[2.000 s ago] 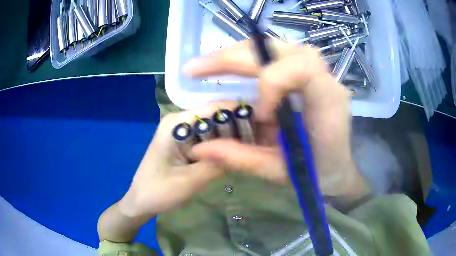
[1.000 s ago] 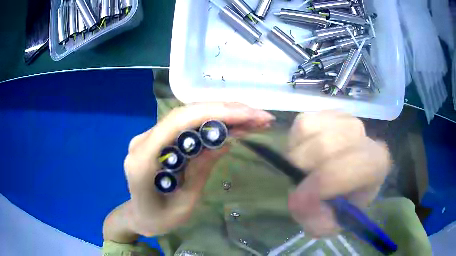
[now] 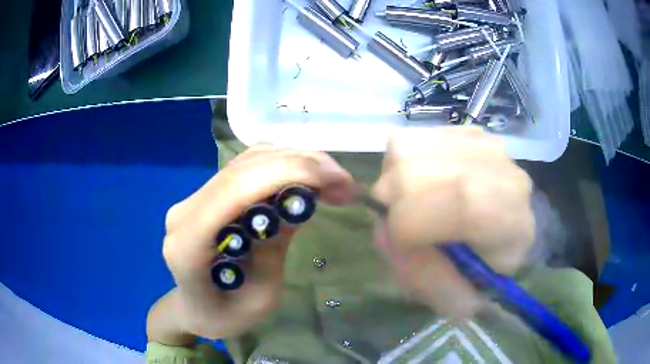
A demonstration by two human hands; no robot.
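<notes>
My left hand (image 3: 239, 227) holds several metal cylinders (image 3: 261, 222) in a curved row, their dark end faces with pale centres turned up. Short yellow leads show on some of the faces. My right hand (image 3: 456, 220), blurred, is closed around blue-and-black tweezers (image 3: 509, 291). Their dark front part points left toward my left fingertips; the very tip is blurred, and I cannot tell whether it touches anything. The lengths of the held cylinders are hidden in my left hand.
A white translucent tray (image 3: 313, 134) holds a loose heap of cylinders (image 3: 488, 89) and tiny thin bits. A small clear box (image 3: 132, 57) of cylinders stands at the upper left beside a black glossy slab (image 3: 44, 53). Clear plastic sleeves (image 3: 595, 78) lie at the right.
My right hand came down from over the tray's edge with the tweezers and now sits closer to my left hand. The held cylinders went from a nearly level row to a slanted arc.
</notes>
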